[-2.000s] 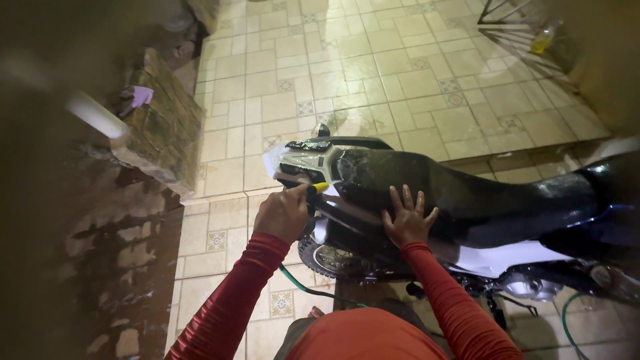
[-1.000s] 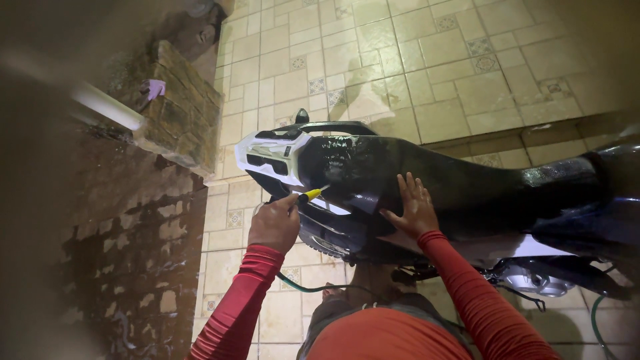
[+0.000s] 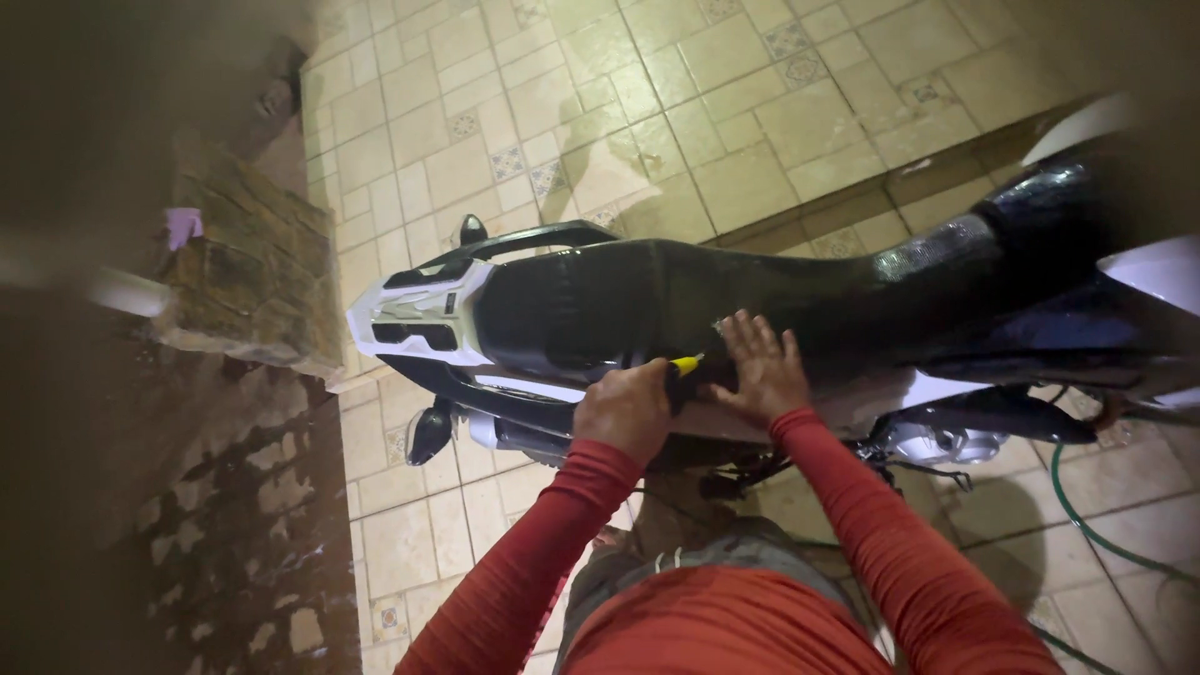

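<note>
A wet motorcycle with a long black seat (image 3: 572, 300) lies across the view, its white rear rack (image 3: 427, 319) toward the left. My left hand (image 3: 623, 408) is closed around a hose nozzle with a yellow tip (image 3: 686, 364), held over the near side of the seat and pointing right. Water shows at the tip. Just right of the nozzle, my right hand (image 3: 764, 366) rests flat on the seat with its fingers spread, holding nothing.
A green hose (image 3: 1078, 520) runs over the tiled floor (image 3: 787, 150) at the right. At the left stands a low stone wall (image 3: 253, 262) with a purple cloth (image 3: 184, 227) on it. A step edge (image 3: 891, 178) passes beyond the motorcycle.
My left hand has moved right with the nozzle, from near the rear rack to the middle of the seat. It is now close beside my right hand.
</note>
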